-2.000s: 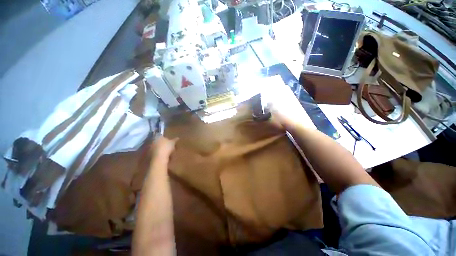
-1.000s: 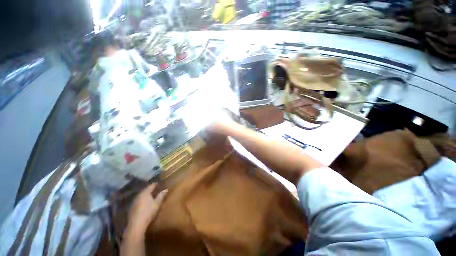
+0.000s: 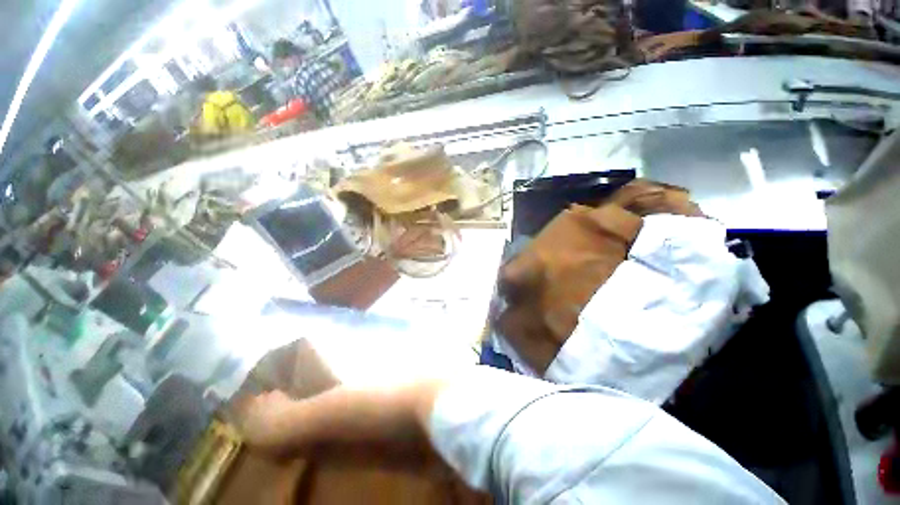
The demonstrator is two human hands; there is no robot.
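The brown fabric panel (image 3: 360, 478) lies at the lower left, partly under my right forearm. My right hand (image 3: 264, 422) rests on it beside the yellow-gold clamp frame (image 3: 209, 462); the hand is blurred and its fingers cannot be made out. The pattern sewing machine (image 3: 89, 385) fills the left edge, blurred and partly cut off. My left hand is not in view.
A brown-and-white pile (image 3: 651, 306) lies right of my sleeve. A control panel (image 3: 311, 237), a reddish brown box (image 3: 357, 284) and a tan bag (image 3: 403, 185) stand behind the white table (image 3: 464, 296). A person (image 3: 308, 79) is far back at upper left.
The view has swung right, so the machine and panel sit further left and the brown-and-white pile shows fully. My left hand has left the picture. My right hand stays near the clamp frame.
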